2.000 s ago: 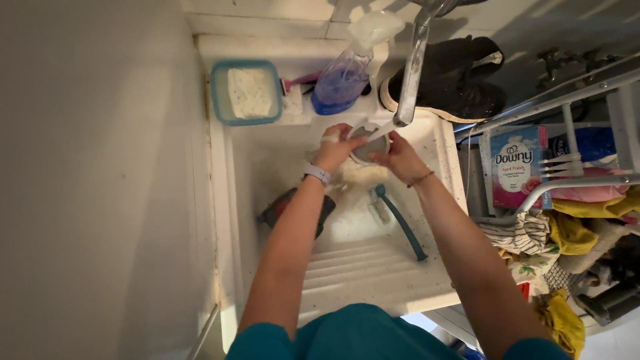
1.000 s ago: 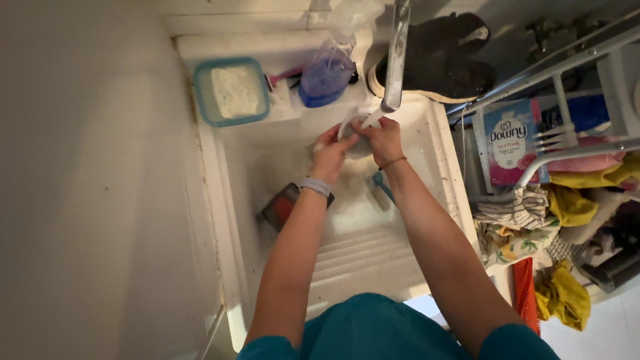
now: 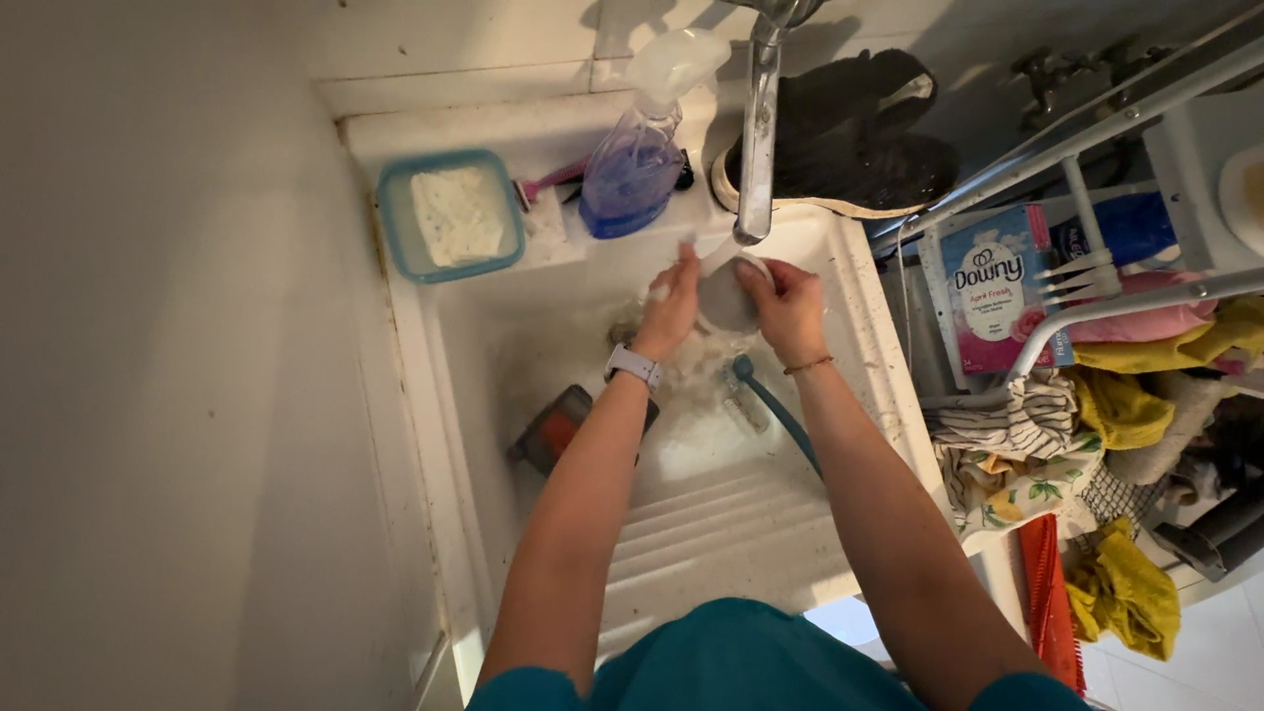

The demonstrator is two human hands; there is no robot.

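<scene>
A round white-rimmed piece with a grey middle [image 3: 729, 299] is under the end of the chrome faucet [image 3: 757, 148]. My right hand [image 3: 790, 301] grips its right rim, thumb over the edge. My left hand [image 3: 674, 304] is at its left side with some fingers raised; whether it grips the piece is unclear. Below them, in the white laundry sink [image 3: 711, 553], lie a teal-handled brush [image 3: 780, 410] and a small clear piece [image 3: 746, 410]. A dark container with a red part [image 3: 555, 432] rests to the left, partly behind my left forearm.
On the sink's back ledge stand a teal-rimmed tub with a white bar [image 3: 387, 222], a pink razor [image 3: 541, 184], a spray bottle with blue liquid [image 3: 632, 178] and black shoes [image 3: 839, 138]. At right, a white rack [image 3: 1047, 331] holds a Downy box [image 3: 995, 296] and cloths [image 3: 1116, 405].
The hands, close together on the round piece one second ago, are now farther apart, and the left fingers are raised. More of the teal brush handle shows than one second ago.
</scene>
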